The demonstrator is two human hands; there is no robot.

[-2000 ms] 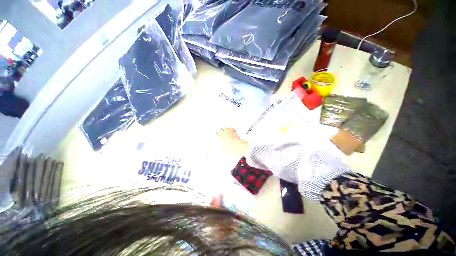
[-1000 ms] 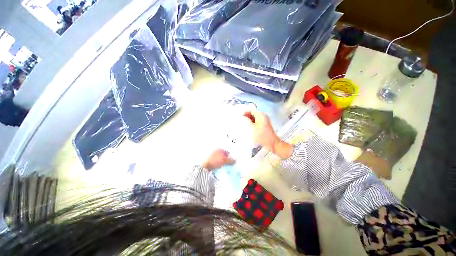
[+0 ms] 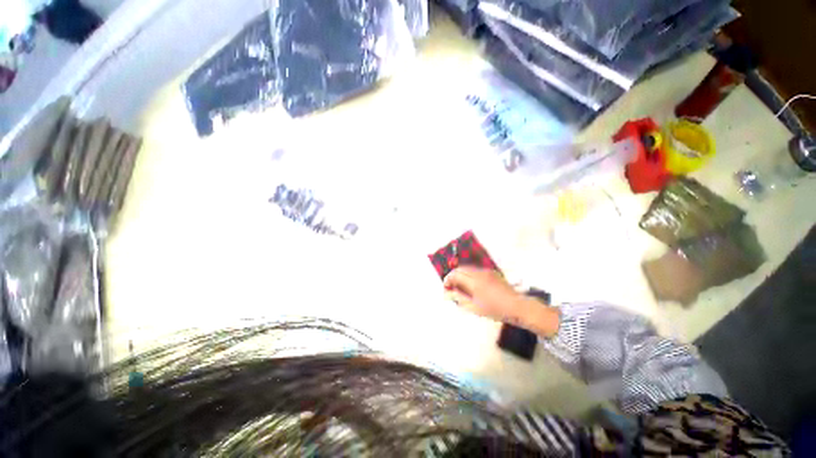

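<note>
My right hand (image 3: 488,293), in a striped sleeve, is over the lower edge of the red-and-black checked cloth or pouch (image 3: 465,252). Its fingers are bent; whether they grip the cloth cannot be told. A black phone (image 3: 519,335) lies partly under my right wrist. My left hand is not in view; hair covers the bottom of the picture. A clear printed polybag with dark lettering (image 3: 313,213) lies flat on the white table.
Bagged dark garments (image 3: 327,54) lie at the top, with a bagged stack (image 3: 582,45) at top right. A red tape dispenser (image 3: 642,154), yellow roll (image 3: 689,146), olive-brown packets (image 3: 693,213) and bottle (image 3: 711,88) are at right. Brownish bundles (image 3: 94,165) stand at left.
My right hand has moved down from the bright bag area to the checked cloth. My left hand has gone out of view. The view has shifted, showing more of the left side.
</note>
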